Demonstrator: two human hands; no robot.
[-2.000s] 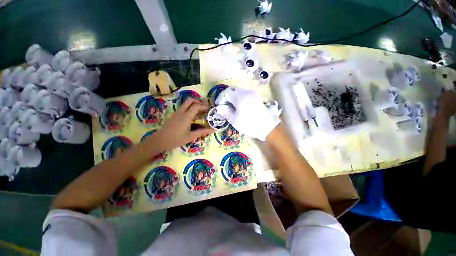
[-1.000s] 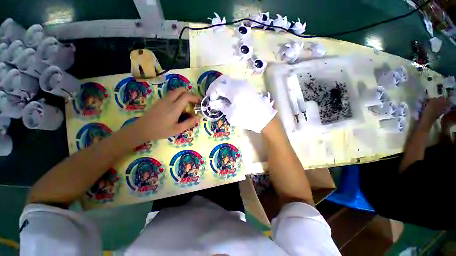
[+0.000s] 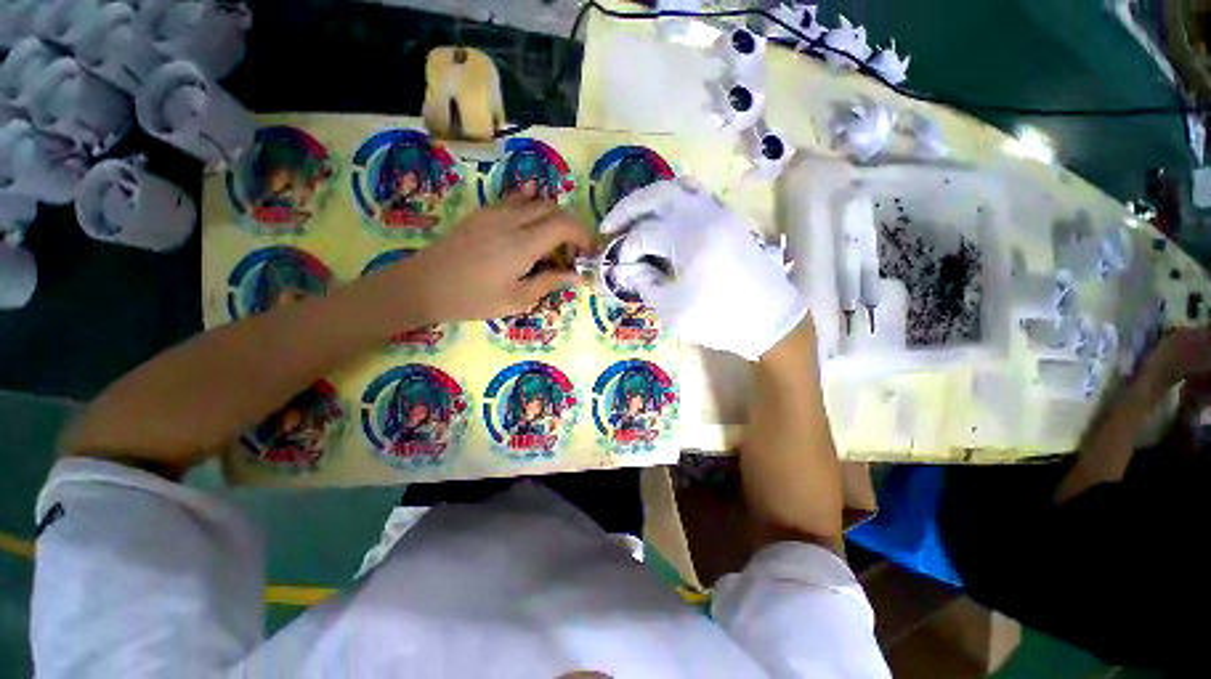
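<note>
My right hand (image 3: 724, 275), in a white glove, holds a white plastic housing (image 3: 619, 269) above the printed sheet (image 3: 481, 458), its open ringed end turned to the left. My bare left hand (image 3: 511, 261) is beside that open end, fingers bent and thumb close to it. Something small and dark shows between the left fingers and the housing; I cannot tell whether the left hand grips it. The gloved fingers hide much of the housing.
White housings (image 3: 137, 207) are heaped at upper left. A yellow block (image 3: 462, 96) stands behind the sheet. A white tray (image 3: 823, 348) with black bits is at right. Black-centred parts (image 3: 740, 98) and finned parts (image 3: 865, 129) lie behind it, near a black cord. A co-worker's arm (image 3: 1129, 405) is far right.
The view has turned and shifted, so the sheet and housings appear higher in the picture. Both hands stay together at the housing, with only small finger changes. The co-worker's arm has moved.
</note>
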